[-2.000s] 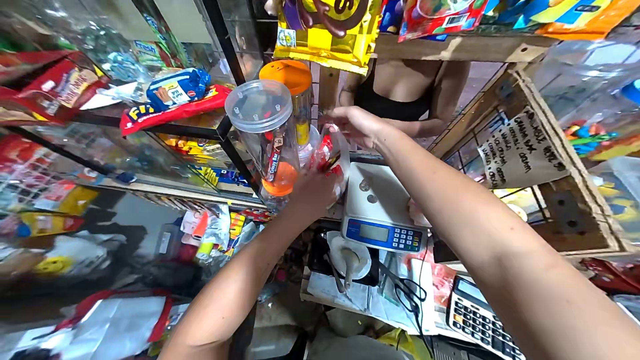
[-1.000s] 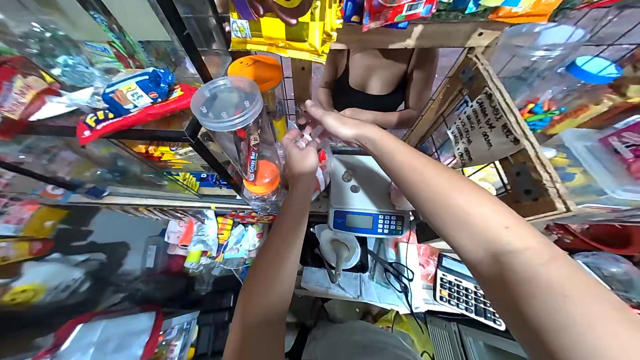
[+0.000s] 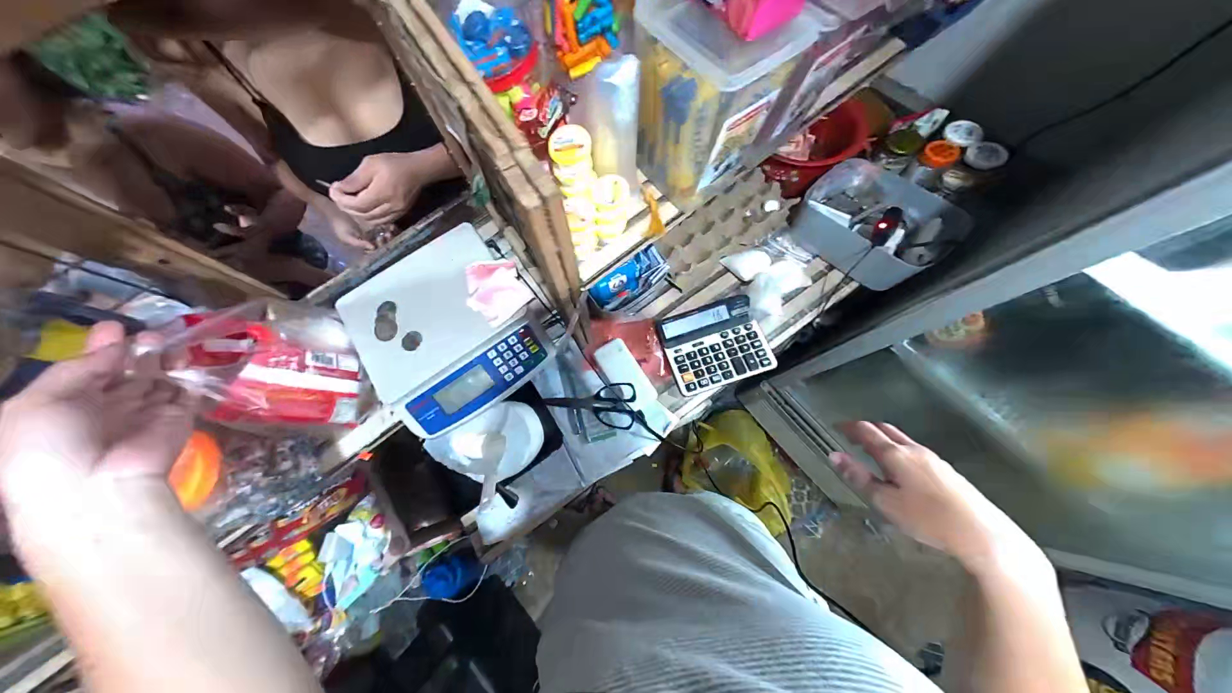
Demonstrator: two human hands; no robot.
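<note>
At the left, my left hand pinches the edge of a clear plastic bag with red packets inside. The bag lies beside a white digital scale, whose platform carries several coins and a crumpled pink paper. My right hand is at the right, fingers apart and holding nothing, near the frame of a glass-fronted cabinet. Between the hands are black scissors and a desk calculator. A white round container sits below the scale.
Another person in a black top stands beyond the wooden-framed opening, hands close together. A grey plastic basket, a red bowl and a clear storage box are on the right shelves. A yellow plastic bag and a dark cable are below the counter.
The view has swung far to the right. My hands, close together above the counter before, are now wide apart, with the right one over by the cabinet.
</note>
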